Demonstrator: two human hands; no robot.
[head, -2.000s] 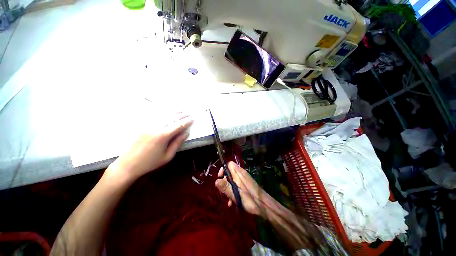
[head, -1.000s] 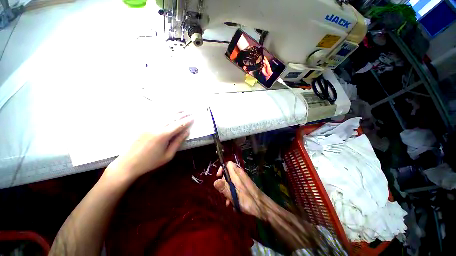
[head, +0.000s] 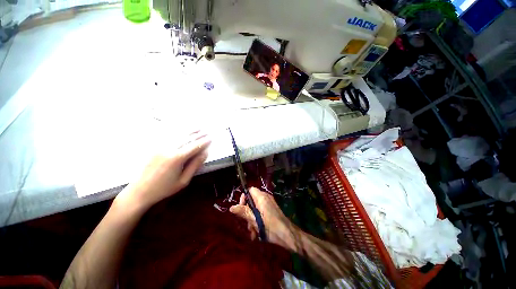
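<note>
My left hand (head: 167, 172) lies flat, palm down, on a white fabric piece (head: 104, 179) at the table's front edge. The piece is almost lost against the bright white table; its lower left corner shows as a thin line. My right hand (head: 263, 217) is shut on the dark shears (head: 240, 169), below the table edge. The long blades point up and away, look closed, and their tip lies over the white surface just right of my left fingers. Whether fabric is between the blades, I cannot tell.
The cream JACK sewing machine (head: 317, 34) stands behind, with a lit phone (head: 275, 69) leaning on it and black-handled scissors (head: 355, 99) at its right end. A red basket (head: 353, 211) of white pieces is at right. Red cloth (head: 186, 242) with white clippings covers my lap.
The whole view has shifted slightly, with the machine lower and further left in the picture. My left hand stays on the fabric and my right hand still holds the shears. The phone's picture has changed.
</note>
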